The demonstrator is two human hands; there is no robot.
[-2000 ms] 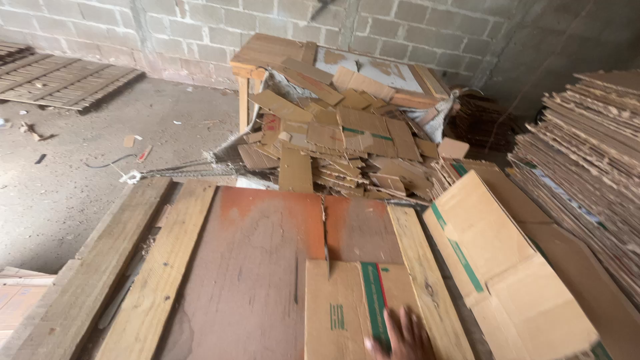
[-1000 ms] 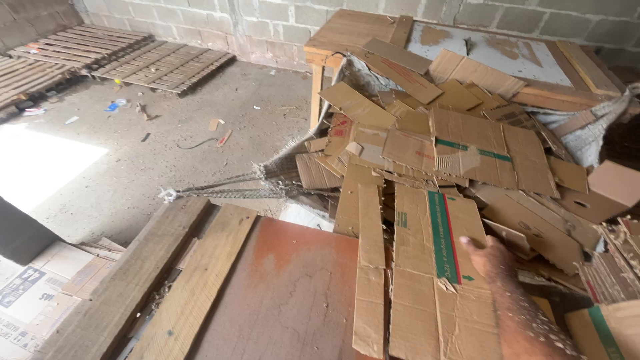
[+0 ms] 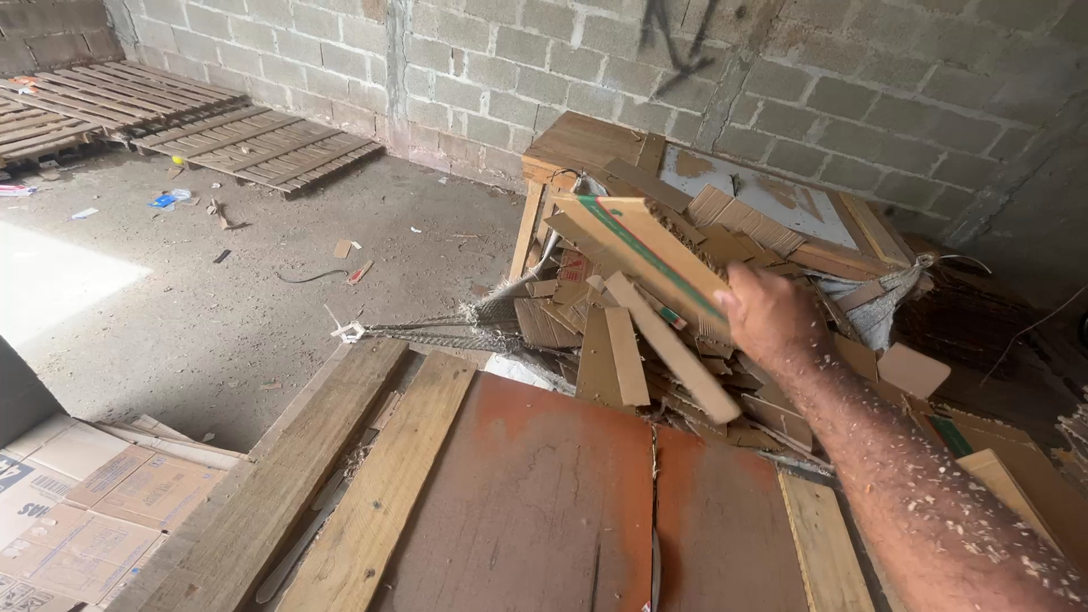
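Note:
My right hand [image 3: 769,316] reaches over the heap, its fingers closed on the edge of a cardboard piece [image 3: 653,246] with a green stripe. The piece is tilted above a heap of cut cardboard [image 3: 599,361] heaped in a woven sack [image 3: 506,310] whose straps stretch to the left. A narrow cardboard strip [image 3: 676,353] slants just below the held piece. Small pale flecks cover my right forearm. Nearest me is a worktable with a reddish-brown panel [image 3: 518,501] and wooden planks. My left hand is not in view.
A second wooden table [image 3: 586,140] stands behind the heap by the block wall. Wooden pallets [image 3: 263,144] lie on the floor at the back left. Flattened printed cartons [image 3: 110,501] are at the lower left, and more cardboard [image 3: 1003,459] is at the right. Scraps litter the floor.
The green-striped cardboard was on the near worktable two seconds ago under my right hand. Now my right hand has it raised over the heap, away from the worktable.

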